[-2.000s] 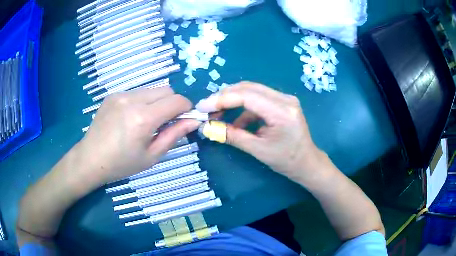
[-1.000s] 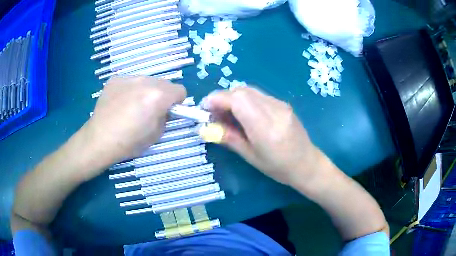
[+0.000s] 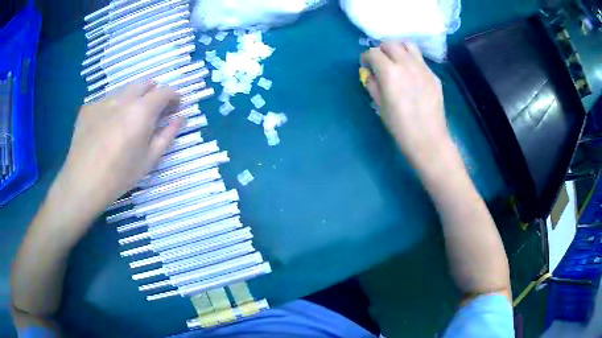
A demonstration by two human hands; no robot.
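Silver-white rod assemblies [image 3: 198, 247] lie side by side in a long row on the left. My left hand [image 3: 122, 135] is over the middle of the row, thumb and fingers a little apart; whether it touches or holds a rod cannot be told. A pile of small milky plastic pieces [image 3: 239, 69] lies right of the row, with a few loose ones nearer me. My right hand [image 3: 406, 86], with yellow tape on a digit, is over the second pile of plastic pieces, which it mostly hides. Its fingertips point down and what they hold is hidden.
Whitish plastic bags [image 3: 402, 20] bulge at the far edge. A blue tray [image 3: 26, 132] with thin rods is at the left edge. A black tray [image 3: 521, 105] stands at the right. Tan-yellow strips [image 3: 221, 305] show below the near end of the row. Blue crates are beyond the right side.
My hands were together at a rod end over the row. My right hand has moved away to the far right pile. My left hand has moved back a little to the left over the row.
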